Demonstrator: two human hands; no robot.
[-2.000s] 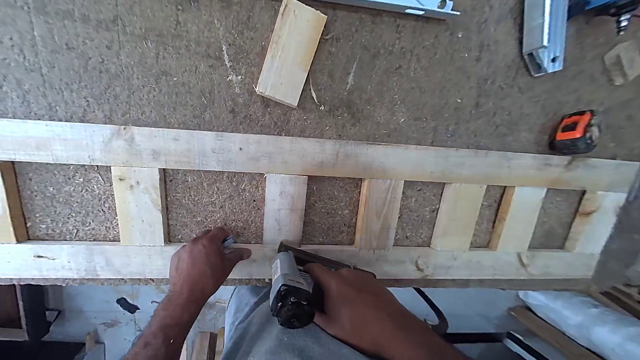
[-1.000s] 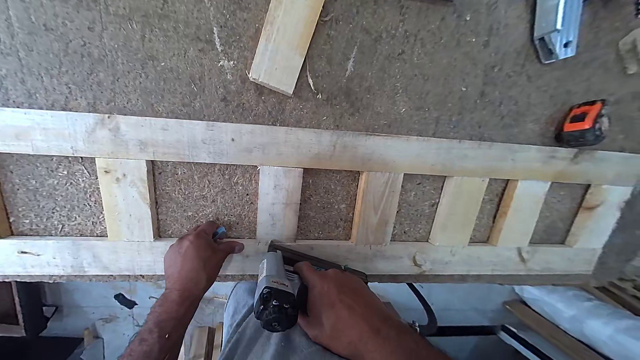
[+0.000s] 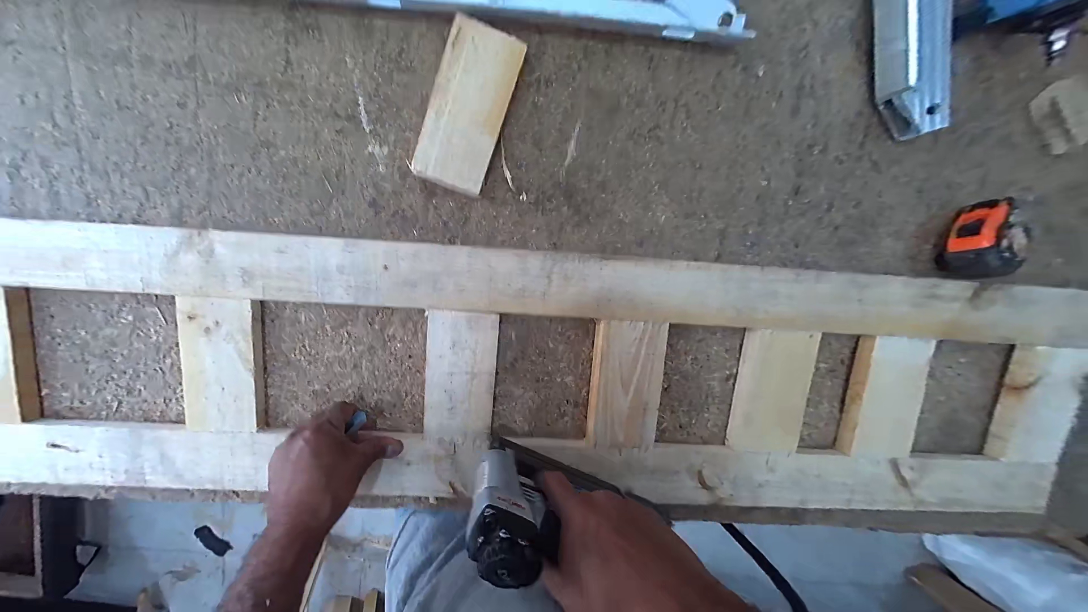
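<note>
A ladder-like frame of pale boards lies flat on a particle board bench, its long upper rail and lower rail joined by several short crosspieces. My left hand rests on the lower rail, left of the middle crosspiece, with a small blue object between thumb and fingers; its kind is unclear. My right hand grips a pneumatic nail gun with a grey body and black cap. The gun's nose is at the lower rail, by the foot of the middle crosspiece.
Beyond the frame lie a loose wood offcut, an orange and black tape measure and metal profiles. Part of a blue tool shows at the top right. Plastic sheeting and a black hose are below the bench edge.
The view has shifted slightly. My hands stay by the lower rail, the left with the blue object and the right on the nail gun.
</note>
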